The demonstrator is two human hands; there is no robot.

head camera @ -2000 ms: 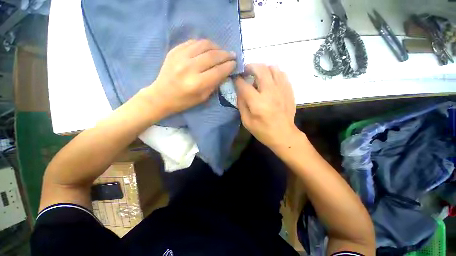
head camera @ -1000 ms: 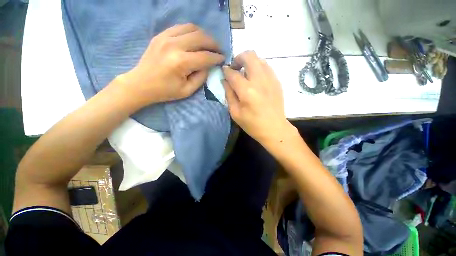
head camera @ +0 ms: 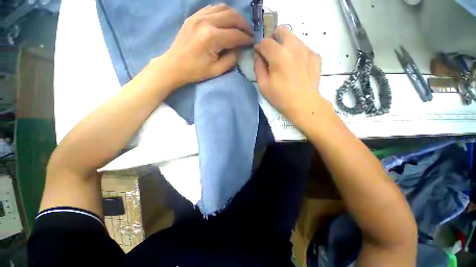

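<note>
The blue-grey garment piece (head camera: 227, 141) lies on the white table, and its lower end hangs over the front edge with a frayed border. White lining cloth (head camera: 167, 130) hangs out beside it on the left. My left hand (head camera: 209, 44) presses on the cloth, with its fingertips at the right edge of the piece. My right hand (head camera: 287, 65) pinches that same edge close to the left fingertips. The presser foot (head camera: 257, 15) stands just above my fingertips at the top of the view. The pinched edge itself is mostly hidden by my fingers.
Fabric shears with wrapped handles (head camera: 364, 86) lie right of my right hand, with thread snips (head camera: 415, 73) and small metal tools (head camera: 459, 73) beyond. A bin of blue-grey pieces (head camera: 433, 182) is below right. A cardboard box (head camera: 122, 224) with a dark phone (head camera: 113, 206) is below left.
Both hands and the garment's held edge have moved up to the presser foot. The hanging end is straighter and shows its frayed border, and the white lining is spread more to the left.
</note>
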